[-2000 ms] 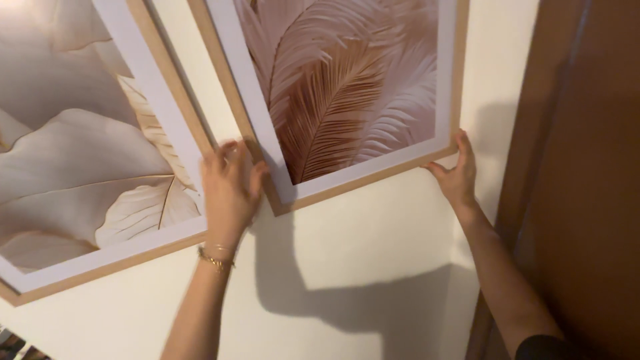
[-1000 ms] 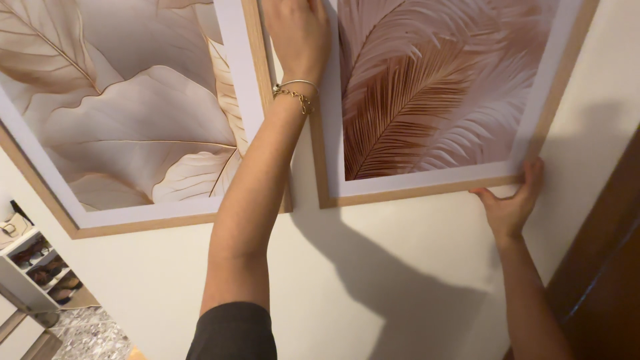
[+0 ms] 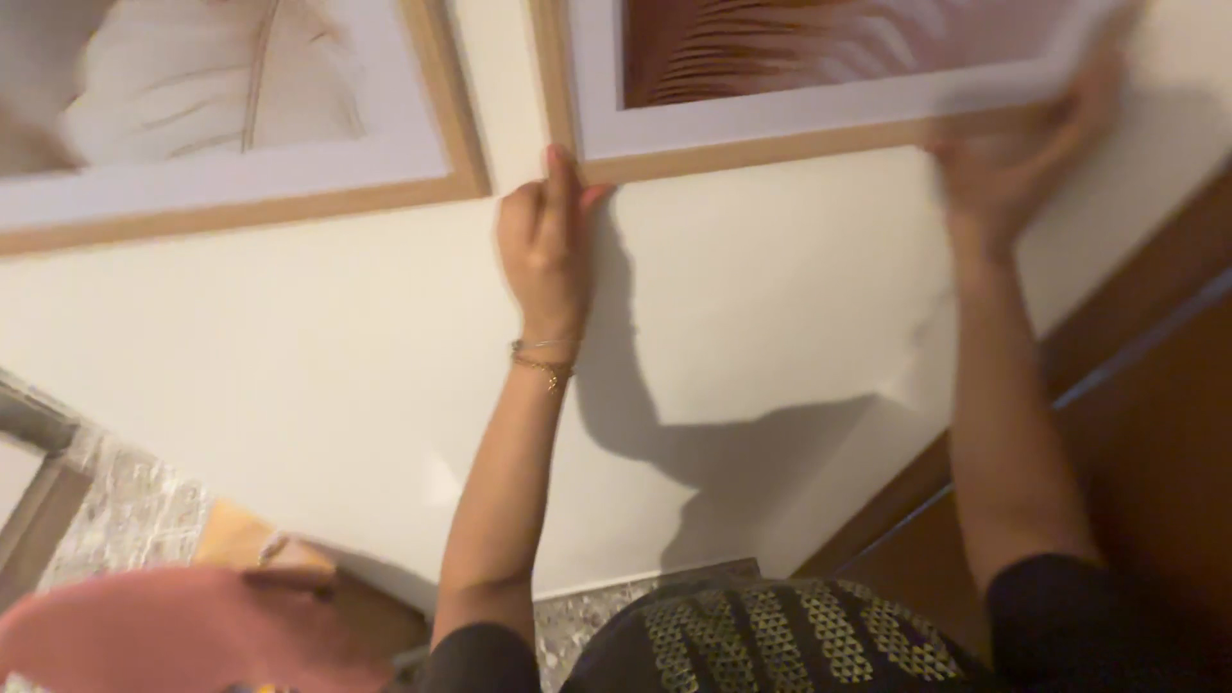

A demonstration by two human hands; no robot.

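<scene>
A light wood picture frame [image 3: 770, 151] with a white mat and a feather print hangs against the cream wall, tilted in this view. My left hand [image 3: 549, 250], with thin bracelets at the wrist, touches its lower left corner, fingers along the side and thumb near the bottom edge. My right hand [image 3: 1025, 159], blurred, is at the lower right corner, with the thumb by the bottom edge. To the left is a second wood picture frame [image 3: 241, 214] with a pale leaf print; its right edge is close beside my left hand.
A brown wooden door [image 3: 1145, 452] stands at the right. Low on the left are a pink object [image 3: 144, 626], an orange-tan item [image 3: 231, 534] and speckled flooring [image 3: 125, 500]. Shadows of my arms fall on the wall [image 3: 751, 318].
My left hand has moved down from the upper left side of the feather picture to its lower left corner. My right hand stays by the lower right corner. The view has tipped downward.
</scene>
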